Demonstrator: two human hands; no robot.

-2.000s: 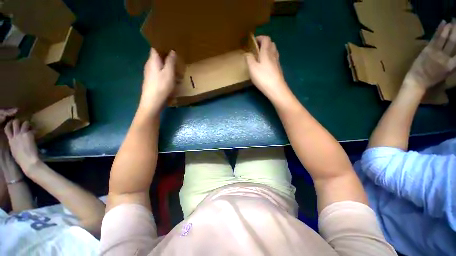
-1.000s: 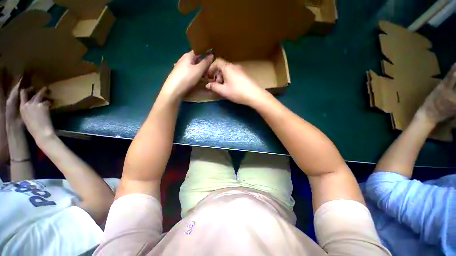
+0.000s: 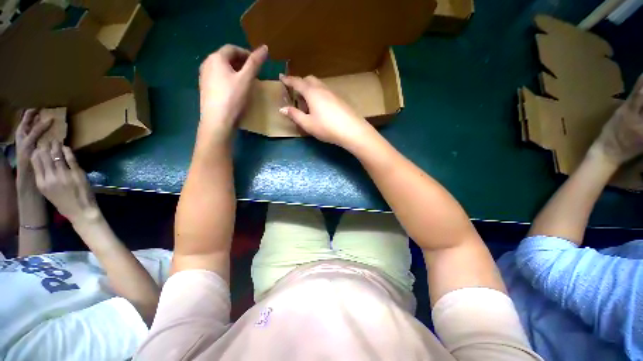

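Observation:
A part-folded box (image 3: 356,92) lies on the dark green table in front of me, its right side wall raised and its tall dark brown lid (image 3: 338,28) standing at the back. Its left side flap (image 3: 266,111) sticks out to the left, unfolded. My right hand (image 3: 310,106) is at the inner edge of this flap, fingers over the tray's left end, gripping the cardboard there. My left hand (image 3: 236,74) is at the flap's outer left edge, thumb and forefinger raised and apart; its lower fingers are partly hidden.
On the left a person's hands (image 3: 49,155) work on another part-folded box (image 3: 106,120), with an open box (image 3: 123,32) behind it. On the right a person's hand (image 3: 624,130) rests on a flat blank (image 3: 574,99). Another box (image 3: 451,14) stands beyond my lid.
My hands were together at the tray's left end; my left hand has moved left and away. The left side flap now shows spread outward. Earlier, both hands held the tray's two ends.

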